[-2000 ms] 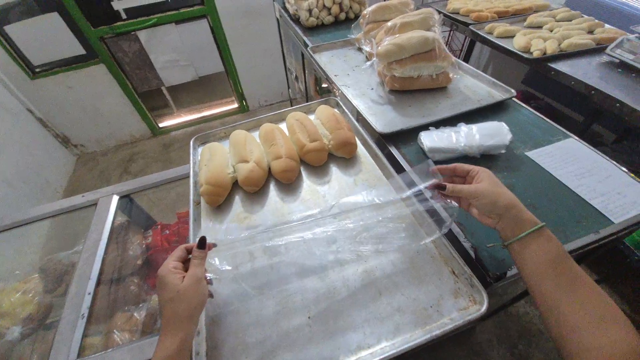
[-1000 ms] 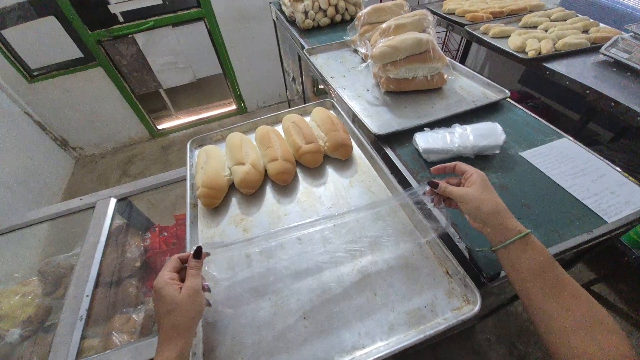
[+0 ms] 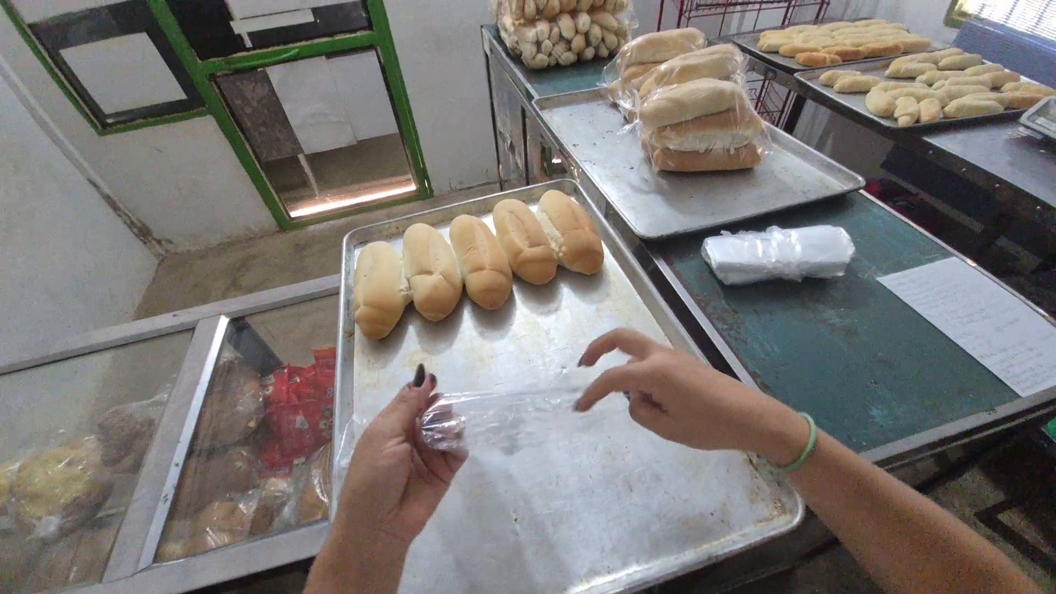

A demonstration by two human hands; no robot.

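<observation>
My left hand (image 3: 417, 450) grips one end of a clear plastic bag (image 3: 503, 417) above the near half of a metal baking tray (image 3: 577, 511). At the bag's other end is my right hand (image 3: 660, 384), thumb and forefinger apart; whether it touches the film cannot be told. Several bread rolls (image 3: 481, 262) lie side by side in a row at the tray's far end, beyond both hands. A bundle of folded plastic bags (image 3: 778, 254) rests on the green table to the right of the tray.
A second metal tray (image 3: 577, 136) holds bagged loaves (image 3: 701, 124). Handwritten paper (image 3: 973, 322) lies on the green tabletop (image 3: 767, 338). Trays of pale rolls (image 3: 940, 87) stand back right. A glass display case (image 3: 210, 330) with bread and red packets (image 3: 299, 404) is at left.
The plastic bag, stretched wide between my hands before, is now bunched toward my left hand. My right hand has moved left, nearer the other, and its fingers have spread.
</observation>
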